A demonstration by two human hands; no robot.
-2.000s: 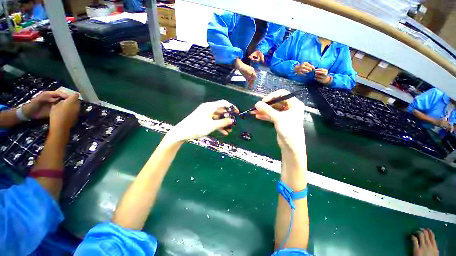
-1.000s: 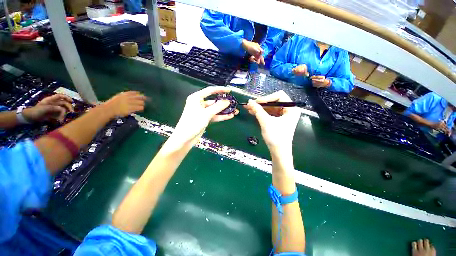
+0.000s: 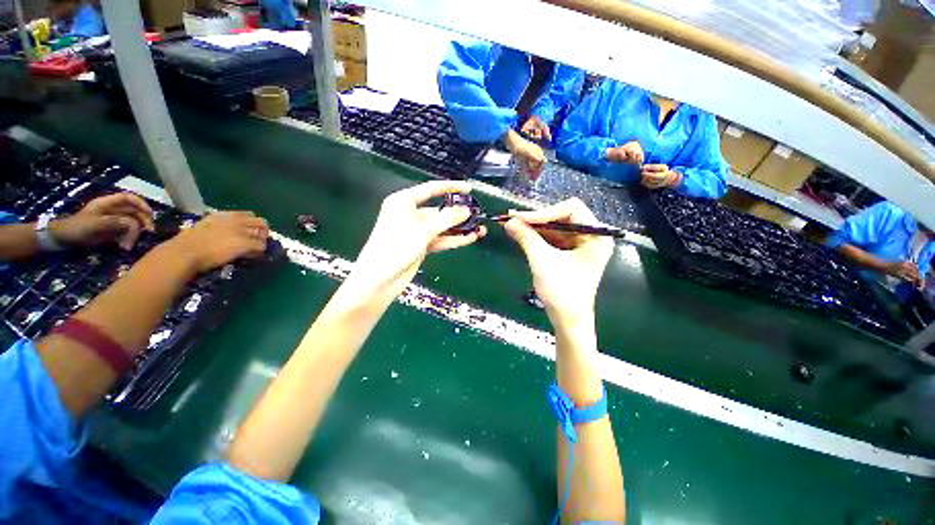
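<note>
My left hand [image 3: 415, 231] pinches a small round black assembly [image 3: 463, 212] with pale bits, held above the green conveyor belt [image 3: 410, 410]. My right hand [image 3: 564, 256] holds slim black tweezers [image 3: 574, 228] like a pen. Their tip points left and is at or very near the assembly's right edge; contact cannot be told. A blue wrist strap [image 3: 579, 412] is on my right wrist. Fingers partly cover the assembly.
A worn white divider strip [image 3: 718, 398] crosses the belt. Single round pieces lie beyond it, one near the left upright [image 3: 308, 223], another at right [image 3: 802, 371]. A neighbour's hand [image 3: 231, 239] rests over black trays [image 3: 169, 354] at left. People and trays line the far side.
My left hand brought the assembly slightly nearer, and my right hand's tweezers tilted flatter. The neighbour's hand reached over the belt, then drew back. A round piece now lies near the left upright.
</note>
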